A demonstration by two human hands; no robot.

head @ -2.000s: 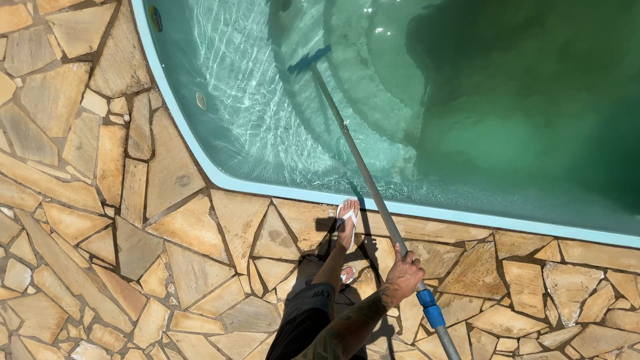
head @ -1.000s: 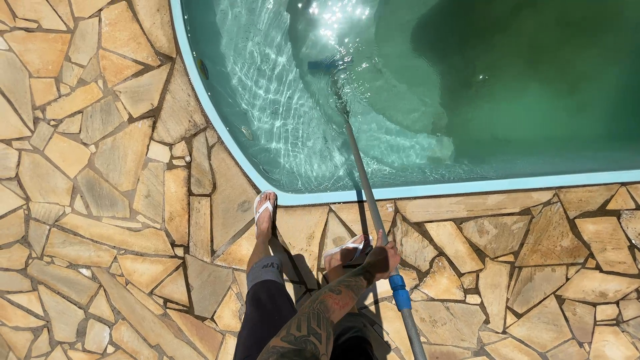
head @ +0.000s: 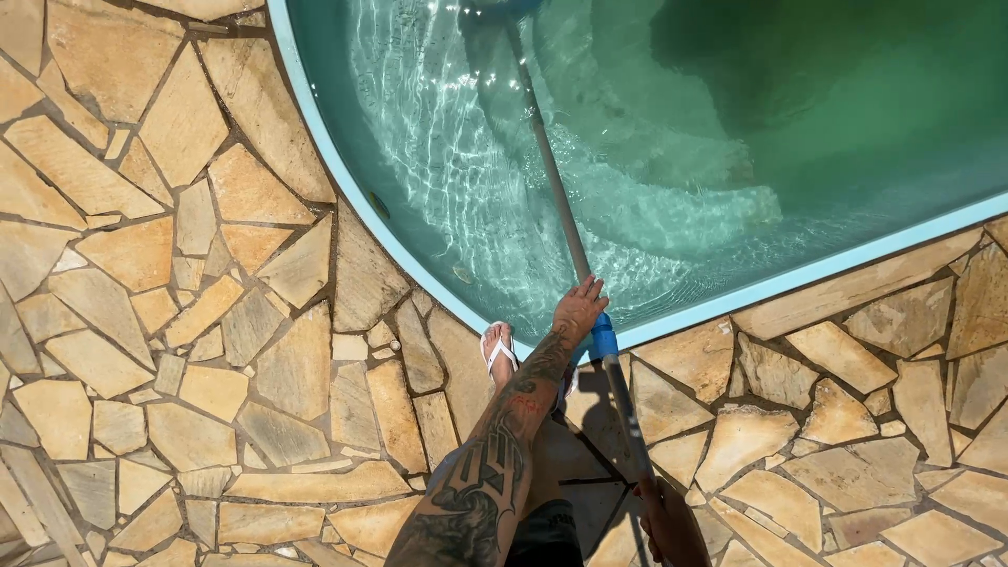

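Observation:
A long telescopic pole [head: 561, 197] slants from the bottom right up into the pool water. My left hand [head: 579, 309], on a tattooed arm, is on the pole just above its blue plastic locking collar [head: 604, 337]. Lower down, at the bottom right, my right hand [head: 669, 520] is wrapped around the pole, partly in shadow. Under the water at the top edge, the blue pool brush head [head: 508, 8] on the pole's far end is blurred by ripples and partly cut off.
The light blue pool rim [head: 378, 228] curves round the corner by my foot in a white flip-flop [head: 498, 354]. Irregular stone paving [head: 291, 354] surrounds it. Pale steps [head: 661, 205] show underwater beside a dark green patch [head: 756, 55]. A small oval fitting [head: 463, 274] is on the pool wall.
My right hand has come into view on the lower pole. My left hand is now over the pool rim; before, it was above the paving. The view has shifted.

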